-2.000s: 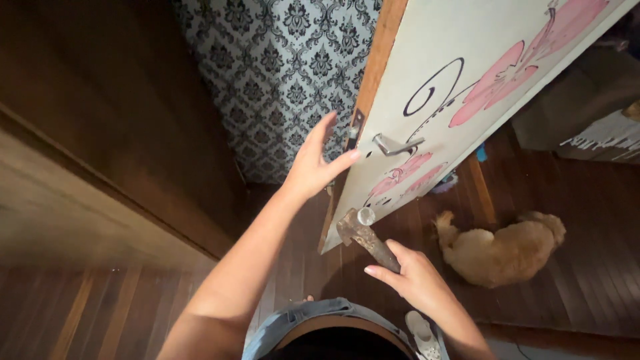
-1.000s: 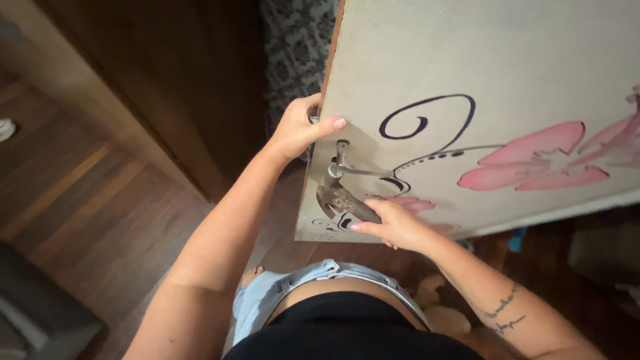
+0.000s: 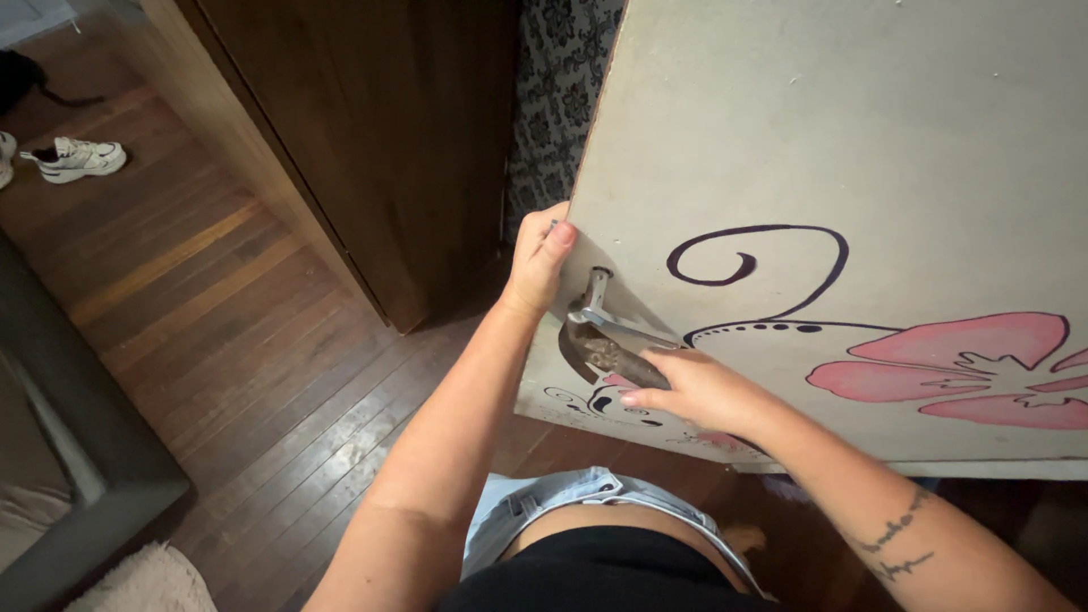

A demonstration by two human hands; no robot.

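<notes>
A pale door (image 3: 765, 153) painted with pink flowers and dark scrolls stands open before me. My left hand (image 3: 540, 259) is closed around its free edge, thumb on the painted face, the other fingers out of sight behind it. In my right hand (image 3: 697, 387) is a worn claw hammer (image 3: 608, 353), gripped by the handle. The hammer's head lies against or just in front of the metal lever handle (image 3: 599, 293) of the door; whether they touch I cannot tell.
A dark wooden panel (image 3: 408, 153) stands left of the door, with patterned wallpaper (image 3: 552, 110) between them. White sneakers (image 3: 81, 160) lie on the wooden floor (image 3: 280, 374). A dark padded frame (image 3: 110, 476) and a fluffy rug (image 3: 153, 582) are at lower left.
My left hand, open near the door edge two seconds back, now grips that edge. The hammer has come up to the lever handle. The view has swung, showing the door's face more squarely.
</notes>
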